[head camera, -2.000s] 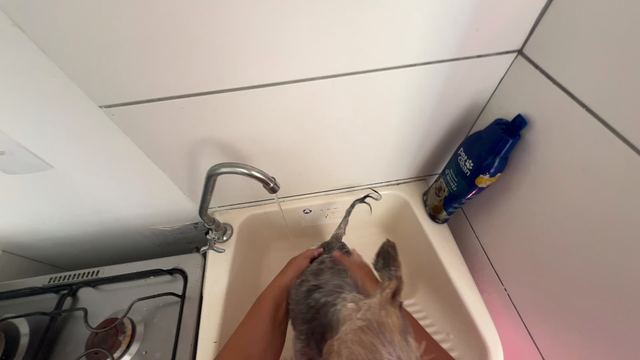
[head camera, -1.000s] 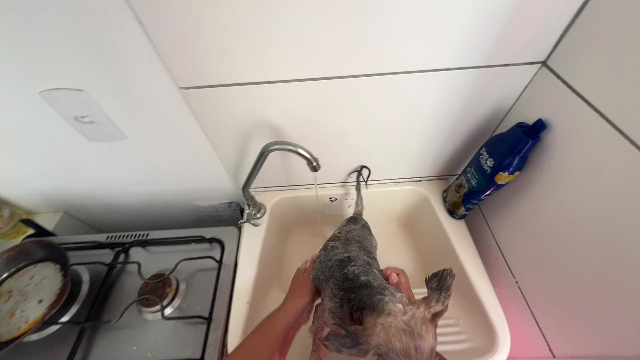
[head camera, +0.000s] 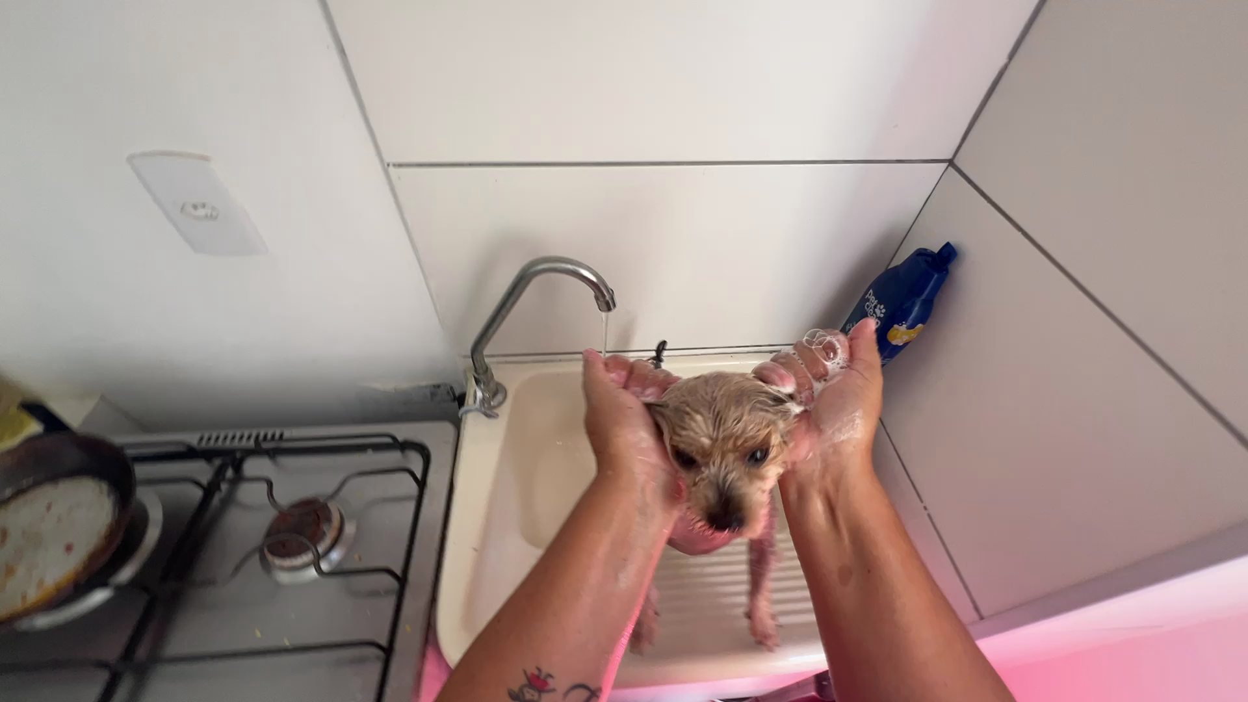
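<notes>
A small wet dog (head camera: 725, 439) with tan fur on its head stands in a cream laundry sink (head camera: 475, 546), its face toward me and its front paws on the ribbed slope. My left hand (head camera: 629, 414) cups one side of its head at the ear. On the other side my right hand (head camera: 829, 400) touches the other ear, with white suds on its fingers and palm. From the curved metal faucet (head camera: 546, 268) a thin stream of water runs behind my left hand. The dog's back is mostly hidden behind its head.
A blue pet shampoo bottle (head camera: 905, 292) stands at the sink's back right corner against the tiled wall. Left of the sink is a gas stove (head camera: 341, 624) with black grates, and a used frying pan (head camera: 58, 526) sits on it. A wall socket (head camera: 198, 207) is above.
The dog's face is now turned up toward me, where before its back showed. My hands have moved from its body to both sides of its head. Suds now show on my right hand.
</notes>
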